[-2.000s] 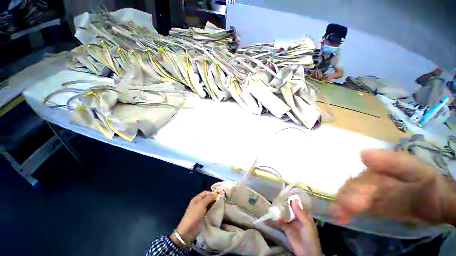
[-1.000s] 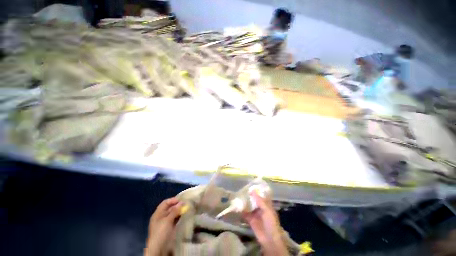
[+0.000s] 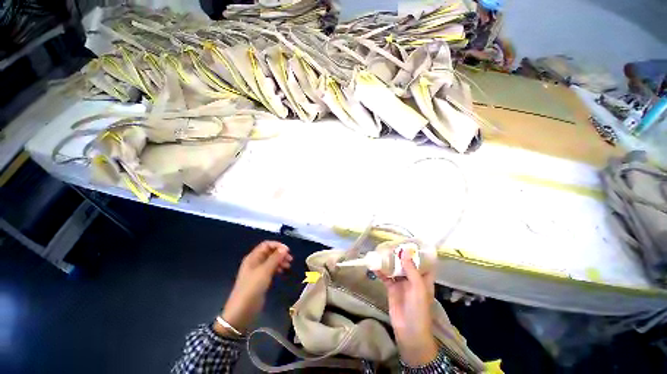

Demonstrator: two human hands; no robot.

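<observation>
A beige bag (image 3: 344, 330) lies open in front of me at the table's near edge, with a yellow tab (image 3: 313, 277) at its top left corner and another yellow piece (image 3: 494, 367) at its lower right. My right hand (image 3: 411, 303) holds a squeeze bottle (image 3: 402, 260) with a white label over the bag. Its pale nozzle points left, above the bag's top edge, near the yellow tab. My left hand (image 3: 257, 276) is in the air left of the bag, fingers curled with fingertips close together, not touching the bag. Whether it holds anything small cannot be told.
The white table (image 3: 314, 179) has yellow-stained edges. A long row of beige bags (image 3: 241, 77) lies across its back, one bag (image 3: 186, 157) at the left, more (image 3: 643, 212) at the right. A brown board (image 3: 534, 120) lies behind. A person's arm (image 3: 494, 52) shows beyond.
My left hand has let go of the bag corner and moved away to the left. The bottle is raised, its nozzle now pointing more level. The other hand seen at the right earlier is gone.
</observation>
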